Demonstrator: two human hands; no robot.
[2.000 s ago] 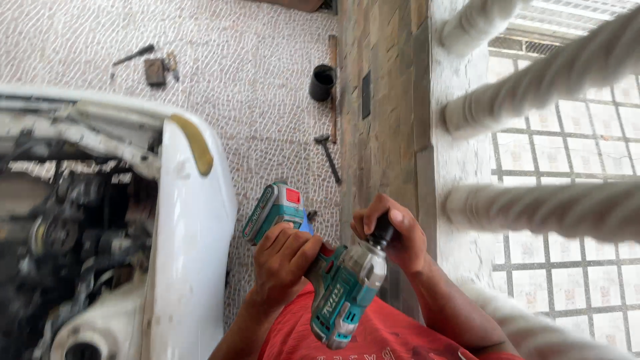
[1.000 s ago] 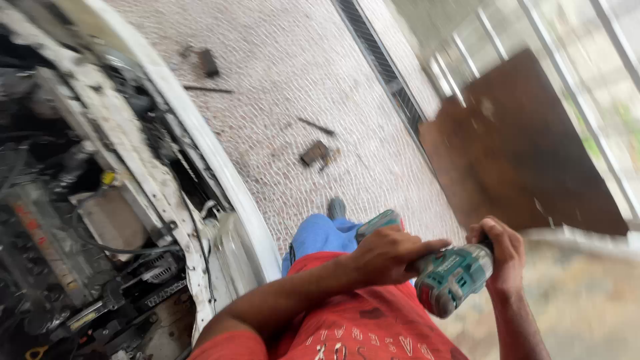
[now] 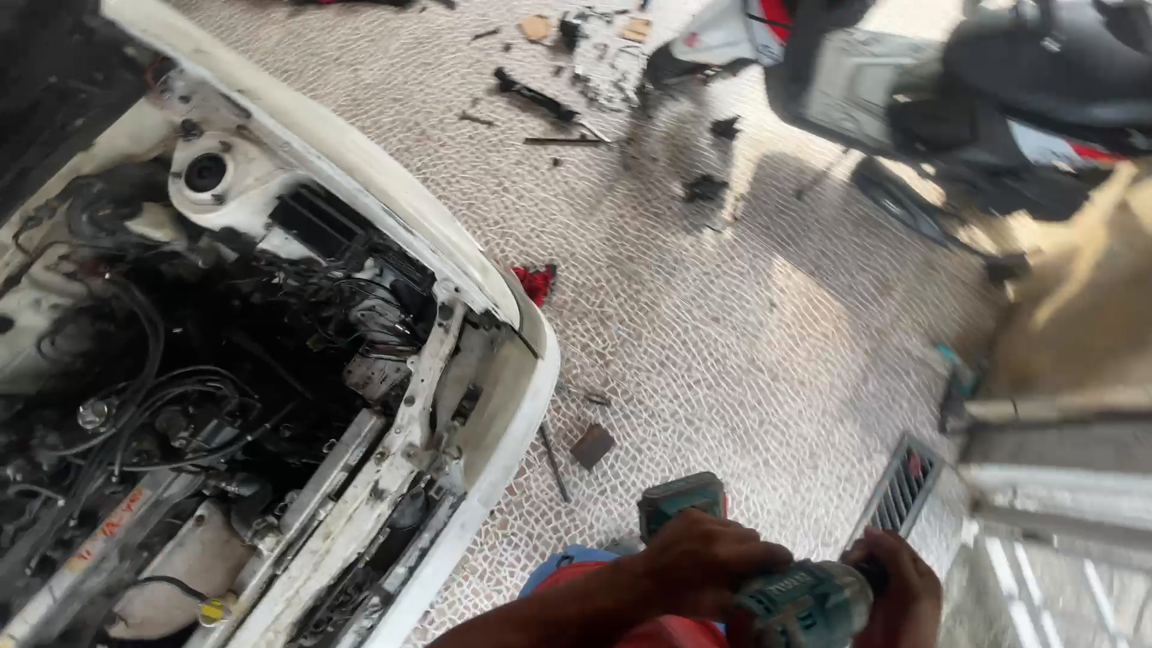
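Observation:
My left hand (image 3: 706,558), at the bottom of the head view, is closed around the handle of a teal Total cordless impact wrench (image 3: 801,601). The tool's battery pack (image 3: 682,504) sticks out past the far side of this hand. My right hand (image 3: 904,585) grips the dark socket or nose end (image 3: 869,572) at the right of the tool, its fingers hiding most of that end. Both hands are in front of my body, to the right of a white car's front edge (image 3: 517,441). The tool's trigger is hidden.
At left lies the car's open engine bay (image 3: 252,378). On the patterned tile floor are a rusty metal block (image 3: 592,446), a thin rod (image 3: 553,463), a red cloth (image 3: 535,283) and scattered parts (image 3: 535,94). A motorcycle (image 3: 900,99) stands upper right; a drain grate (image 3: 903,486) lies near my right hand.
The view has swung widely, bringing the motorcycle and scattered parts into sight. Both hands stay on the impact wrench throughout.

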